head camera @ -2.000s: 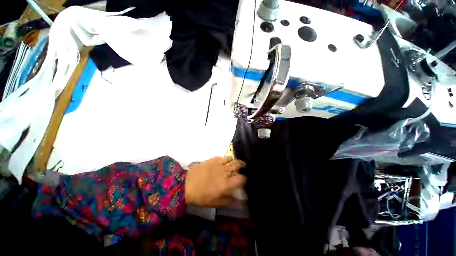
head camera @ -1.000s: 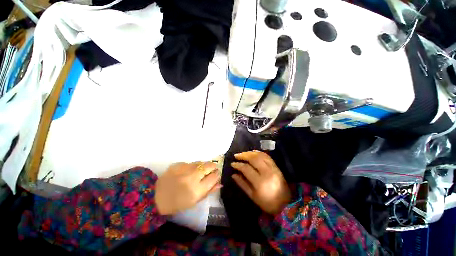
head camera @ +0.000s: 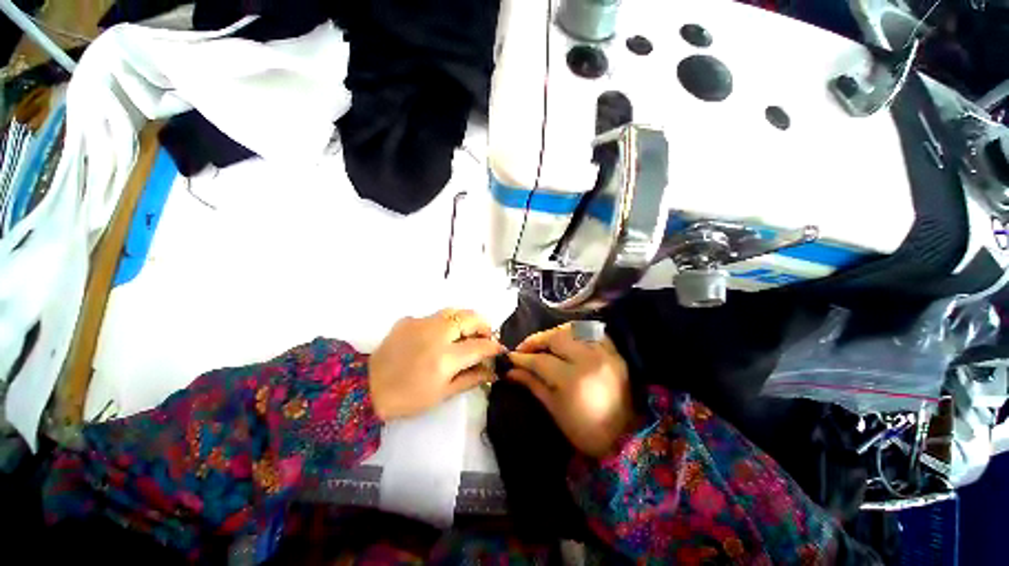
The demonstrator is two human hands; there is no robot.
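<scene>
My left hand [head camera: 435, 363] is left of and below the needle area [head camera: 533, 283], its fingertips pinching the edge of the black fabric piece [head camera: 529, 433]. A white strip [head camera: 426, 462] hangs from under my left hand over the table's front edge. My right hand [head camera: 578, 385] meets it from the right, thumb and fingertips closed on the same black edge. The fingertips of both hands nearly touch. The fabric runs up to the presser foot area. The needle itself is hidden by the shiny guard [head camera: 642, 221].
The white machine head [head camera: 752, 133] stands at upper right. A tangled white strip bundle [head camera: 83, 166] and wooden strip [head camera: 105, 287] lie at left. A black fabric pile [head camera: 404, 133] lies behind. A clear zip bag [head camera: 857, 359] and parts tray [head camera: 938, 433] are at right.
My right hand has come into view since the first frame. Both hands have since moved closer together and pinch the fabric edge. More of the white strip shows below my left hand.
</scene>
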